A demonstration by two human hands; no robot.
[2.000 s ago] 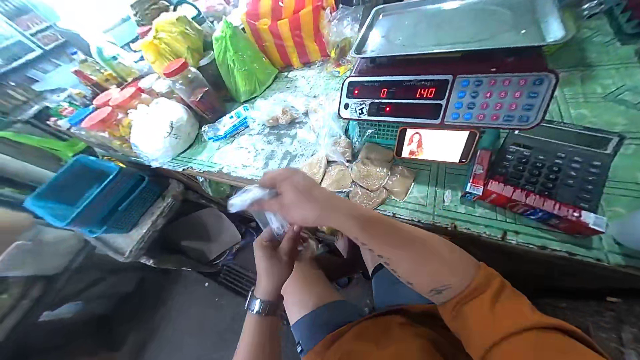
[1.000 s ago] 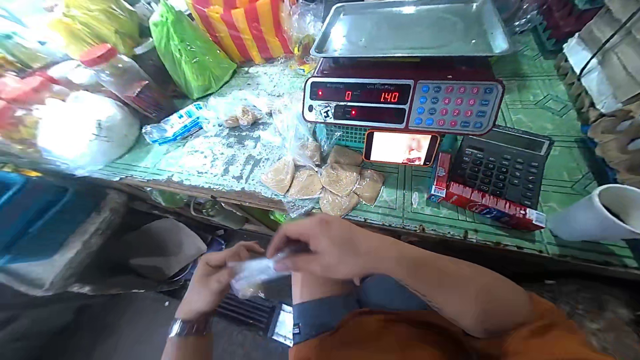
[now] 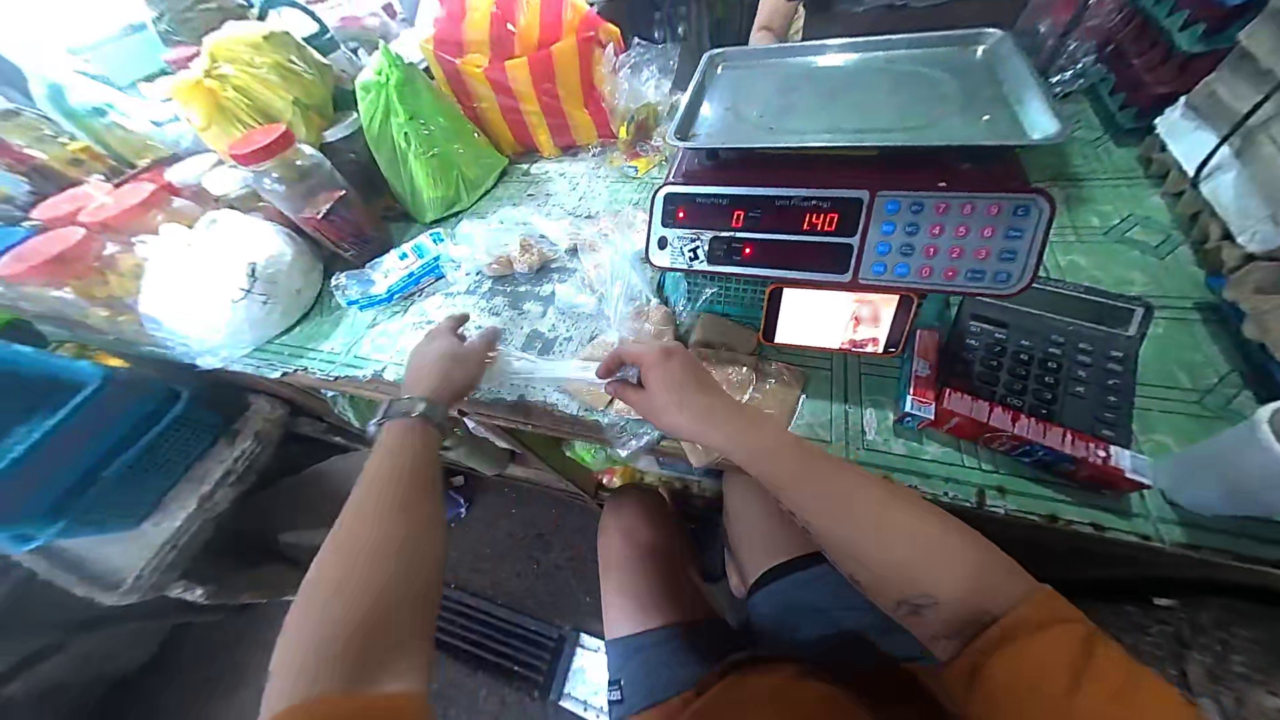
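Observation:
A clear plastic bag is stretched between my hands over the table's front edge. My right hand pinches its right end. My left hand, fingers spread, is at its left end; whether it grips the plastic is unclear. Beside and partly under my right hand lie several clear packets of brown granules. Behind my hands, a loose clear bag and a small bag of brown lumps rest on the worn tabletop.
A digital scale with a metal tray stands behind a phone. A calculator leans by a red box, near a white cup. Jars and filled bags crowd the left; blue crates stand below. Another person's arm shows behind the scale.
Both hands have risen from near my lap to the table's edge and moved apart, with the plastic now stretched between them. The view has shifted.

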